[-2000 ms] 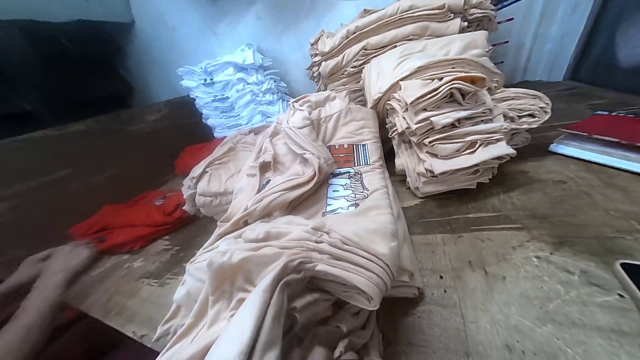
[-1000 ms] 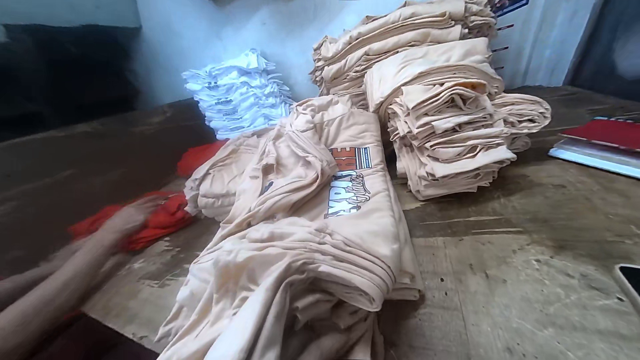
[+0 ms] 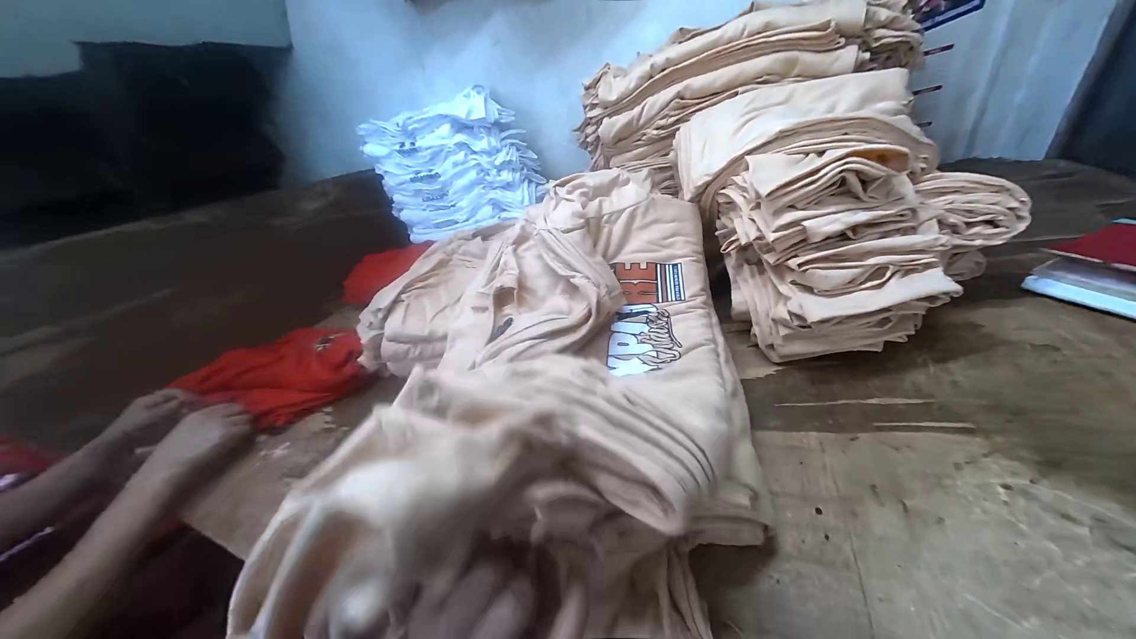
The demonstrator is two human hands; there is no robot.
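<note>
A pile of beige garments (image 3: pixel 657 461) lies on the wooden table in front of me, with a printed beige garment (image 3: pixel 701 302) under its far part. The near folds are lifted and blurred. Blurred fingers of my hand (image 3: pixel 501 599) show at the bottom edge, among the near folds. Cloth covers most of this hand; whether it is my left or right hand, and how firmly it grips, I cannot tell. My other hand cannot be made out. Just left of the pile lie a red garment (image 3: pixel 293 373) and another piece of red cloth (image 3: pixel 382 273).
Another person's two hands (image 3: pixel 191 426) are at the red garment. A stack of white garments (image 3: pixel 453 169) stands against the wall. Tall stacks of folded beige garments (image 3: pixel 834 248) stand behind and right. Red and white books or folders (image 3: pixel 1096 257) lie on the table (image 3: pixel 887 497) at right.
The near beige folds have been raised and moved, and blurred fingers now show among them. The other person's hands have drawn back toward the near left edge of the red garment.
</note>
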